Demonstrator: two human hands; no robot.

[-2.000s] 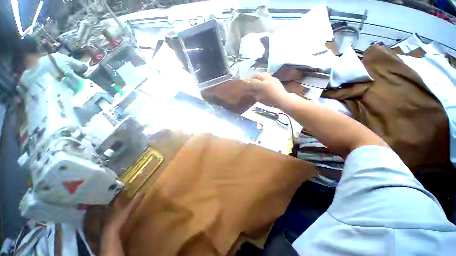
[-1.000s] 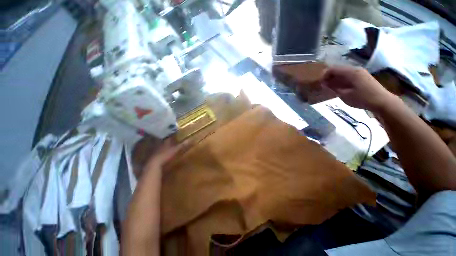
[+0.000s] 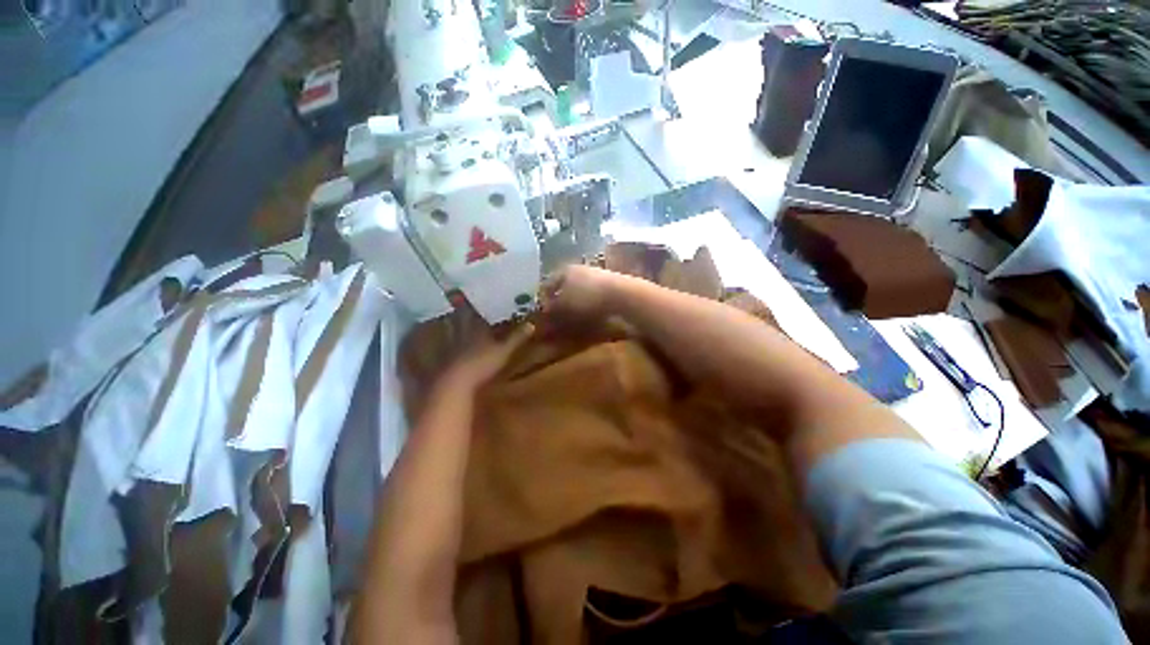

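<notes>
The tan-brown garment panel lies on the machine bed and hangs toward my lap, bunched near the sewing head. The white machine head with a red triangular logo stands just beyond it. My left hand is blurred at the panel's far left edge, below the head. My right hand is beside the needle area with its fingers curled, close to my left hand. What the fingertips pinch is hidden. The brass clamp foot cannot be seen. The dark-brown block of cut pieces sits below the screen.
White cloth strips with brown bands drape at left. The control screen stands at the back right. Dark snips and a cord lie on white paper at right. White and brown cloth is heaped at far right.
My right hand has moved left from the dark-brown stack to the sewing head, beside my left hand. The panel is more bunched, and the brass clamp foot has gone from sight. The view has shifted.
</notes>
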